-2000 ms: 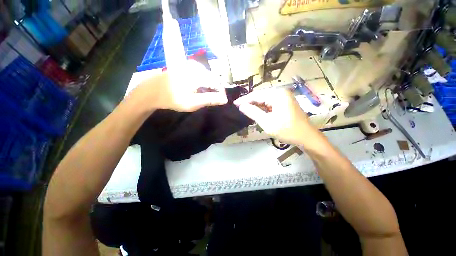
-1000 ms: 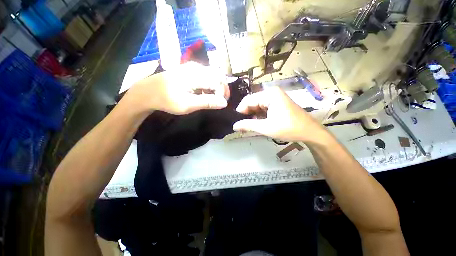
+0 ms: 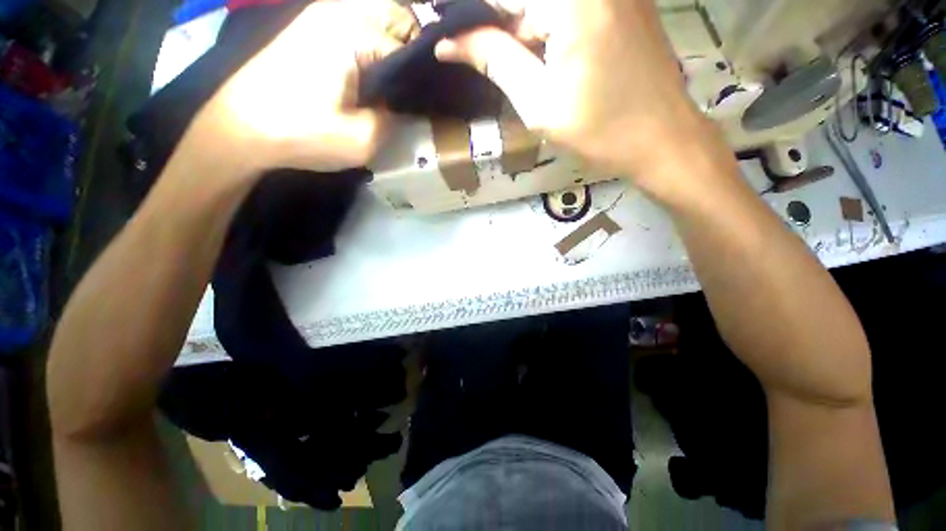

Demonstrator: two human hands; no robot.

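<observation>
The black garment (image 3: 272, 244) runs from between my hands, under my left forearm, and down over the table's front edge. My left hand (image 3: 332, 88) grips its bunched cloth at the upper left. My right hand (image 3: 581, 78) pinches its upper end with thumb and fingers near the top edge of the view. The cream machine bed (image 3: 410, 187) with tan-brown strips (image 3: 452, 156) shows just below the held cloth. The needle area is out of view or hidden by my hands.
The white table (image 3: 415, 275) has a printed ruler edge. A cardboard scrap (image 3: 586, 236), a small brown square (image 3: 851, 210) and a thin grey tool (image 3: 863, 187) lie on it. Black garments (image 3: 301, 425) are piled below left. Blue crates (image 3: 36, 176) stand at the far left.
The view has tilted down, so the lap shows and the needle area does not. My hands appear higher and larger, and the bed's tan strips are now uncovered.
</observation>
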